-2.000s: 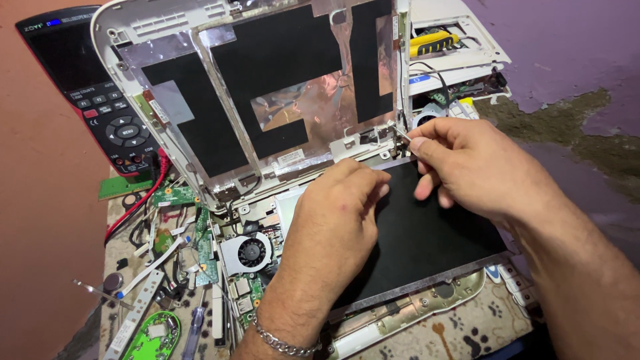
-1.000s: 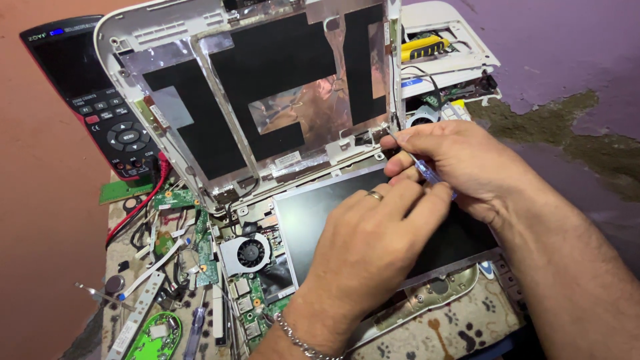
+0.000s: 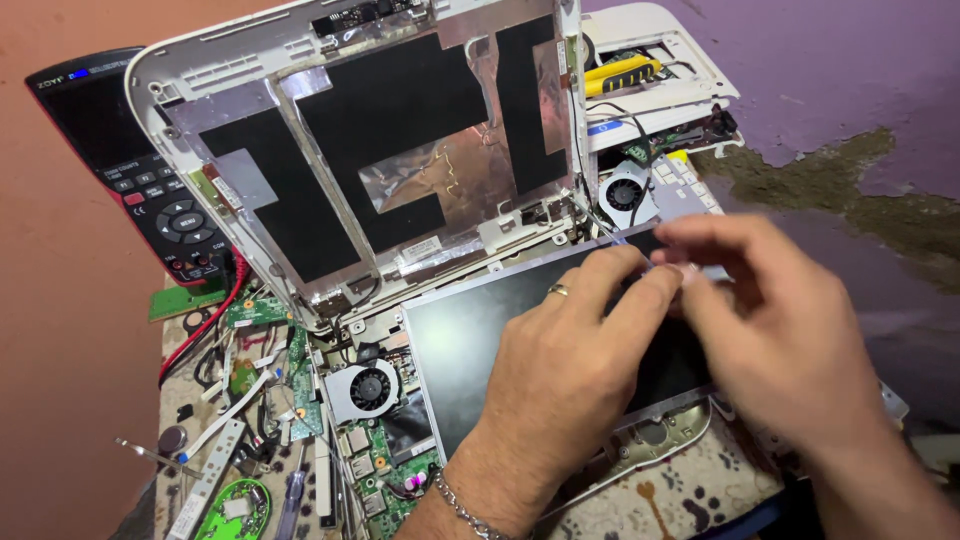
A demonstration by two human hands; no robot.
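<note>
An LCD panel (image 3: 472, 352) lies over the opened laptop base, beside a small cooling fan (image 3: 371, 388). Behind it stands the white laptop lid (image 3: 390, 127), its inner side lined with foil and black sheets. My left hand (image 3: 577, 337), with a ring and a chain bracelet, is over the panel, its fingers closed on the handle of a small screwdriver (image 3: 618, 238). The shaft points at the lid's right hinge corner. My right hand (image 3: 757, 307), somewhat blurred, has its fingertips at the handle's rear end; whether it grips the handle is hidden.
At left a multimeter (image 3: 180, 210) leans behind the lid, with a red lead. Loose boards, cables, a green plastic case (image 3: 234, 510) and another screwdriver (image 3: 292, 491) lie at lower left. Yellow-handled pliers (image 3: 622, 76) rest on white laptop parts at back right, near a second fan (image 3: 624, 193).
Two seconds ago my left hand was nearer the panel's upper left part; it has moved right, onto the screwdriver. My right hand has drawn back from the hinge corner to the handle's rear end.
</note>
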